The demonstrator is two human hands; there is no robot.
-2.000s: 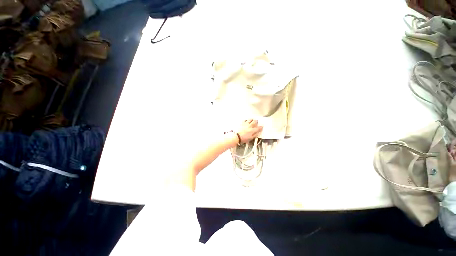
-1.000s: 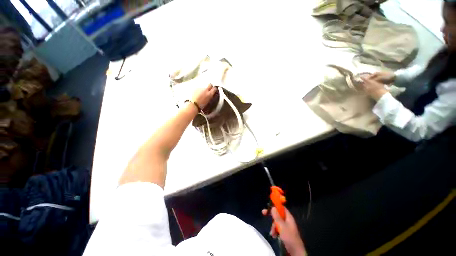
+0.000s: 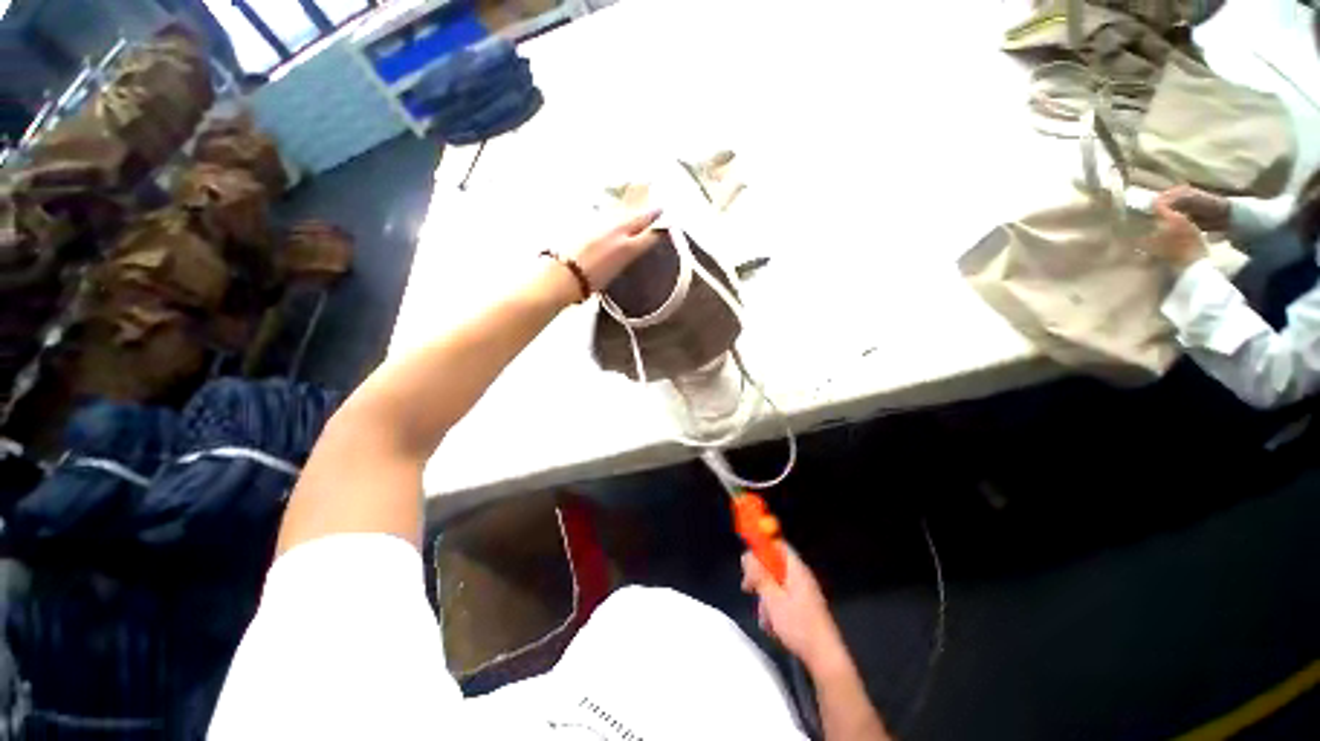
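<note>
A beige bag (image 3: 669, 311) lies on the white table (image 3: 869, 217), its darker inside showing and its thin strap loops (image 3: 786, 452) hanging towards and over the front edge. My left hand (image 3: 625, 246) is on the bag's upper left part and grips its edge; the fingertips are partly washed out by glare. My right hand (image 3: 793, 596) is below the table's front edge and holds an orange tool (image 3: 759, 536). Its thin metal nozzle points up at the strap loops; whether it touches them I cannot tell.
Another person's hands (image 3: 1184, 217) hold a beige bag (image 3: 1079, 282) at the right, near more beige bags (image 3: 1209, 123). A navy backpack (image 3: 475, 94) is at the far left corner. Navy bundles (image 3: 225, 485) and brown bags (image 3: 130, 290) stand left. An open carton (image 3: 504, 586) is below the table.
The right hand came into view with the orange tool, which is now closer to the straps. The left hand moved from the bag's lower edge to its upper part, and the bag's inside now shows.
</note>
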